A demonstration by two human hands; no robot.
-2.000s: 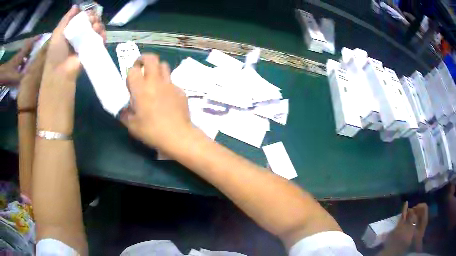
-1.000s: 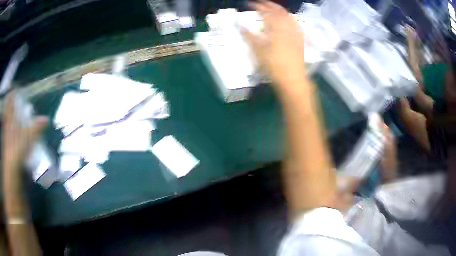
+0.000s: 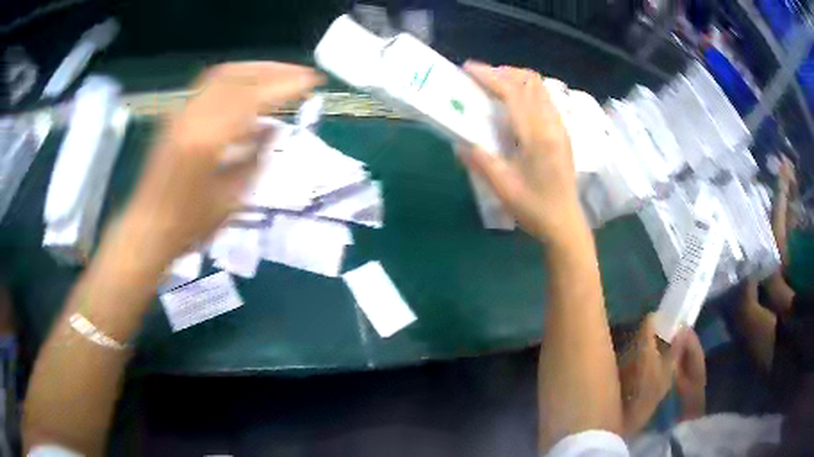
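My right hand [image 3: 531, 147] grips a long white carton [image 3: 446, 98] with blue print and a green square. The carton is tilted above the bench, with a white sleeved item or flap [image 3: 350, 52] at its upper left end; I cannot tell which. My left hand [image 3: 210, 143] is blurred, raised over the left of the paper heap; its fingers point towards the carton, apart from it. I cannot tell if it holds anything. White leaflets [image 3: 303, 170] lie in a loose heap at bench centre, with single ones nearer the front edge.
Rows of white cartons [image 3: 660, 143] lean at the right. More cartons [image 3: 82, 170] lie at the left. At the lower right another person's hands [image 3: 656, 370] hold a printed carton [image 3: 692, 277]. A worn pale strip [image 3: 366, 105] crosses the bench's far side.
The view has shifted. My right hand, empty-looking over the right cartons a second ago, now grips a raised carton. My left hand has moved from the far left, where a carton was, to above the leaflets.
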